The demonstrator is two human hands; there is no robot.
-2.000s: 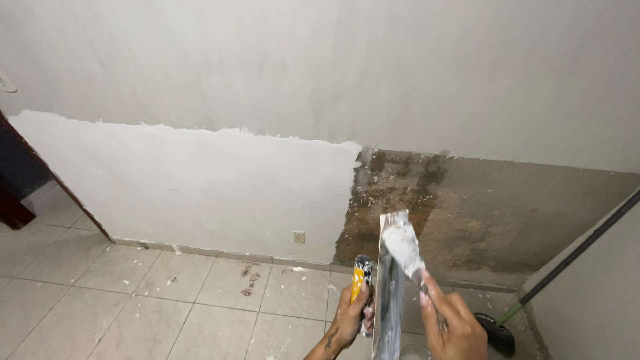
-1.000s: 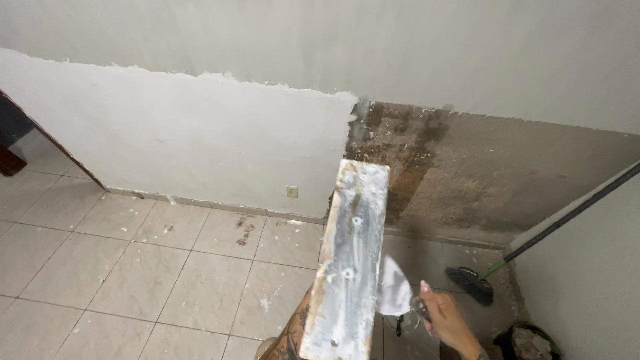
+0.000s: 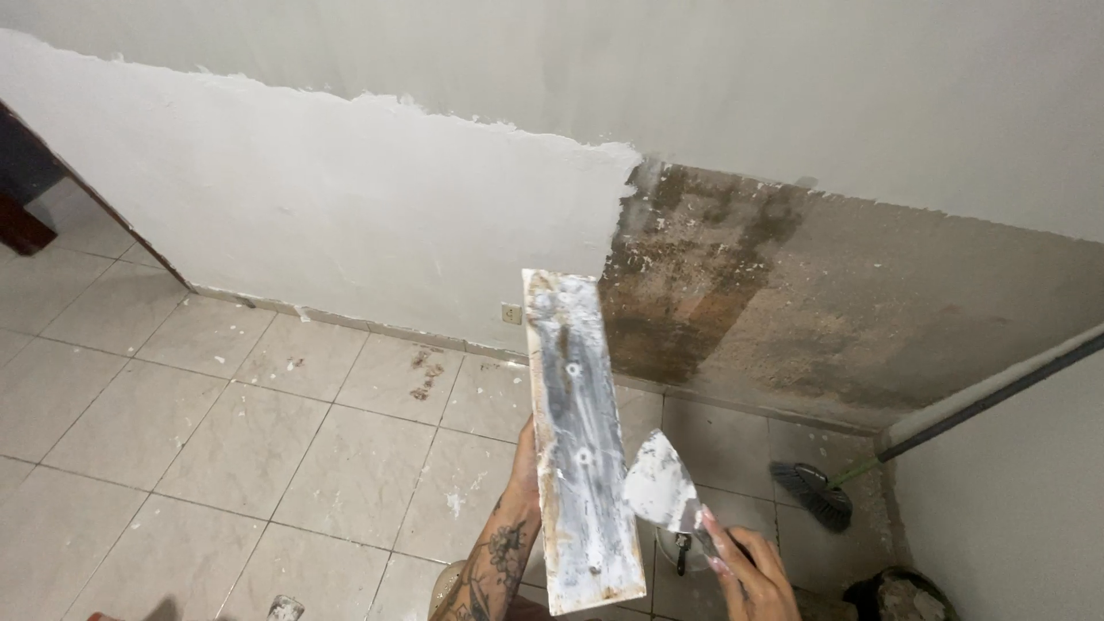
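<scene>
A long plastering trowel [image 3: 580,440], its metal face smeared with white compound, stands tilted up before me. My left hand [image 3: 524,483] is behind it, mostly hidden by the blade; the trowel's handle does not show. A pointed putty knife [image 3: 660,483] coated in white is in my right hand [image 3: 749,565], its blade beside the trowel's right edge. Beyond them, the wall has a smooth white coated section [image 3: 345,207] at left and a bare, brown-stained section [image 3: 716,276] at right.
A broom [image 3: 815,493] leans in the right corner, its handle along the side wall. Below it sits a dark bucket [image 3: 906,595] with pale material. A wall socket [image 3: 511,313] is low on the white section. Splatters mark the tiled floor [image 3: 336,466]. A doorway edge [image 3: 112,207] is at left.
Two seconds ago the trowel was edge-on with its yellow handle showing in my left hand and the putty knife against it. Its face is now turned toward me, with the knife at its right.
</scene>
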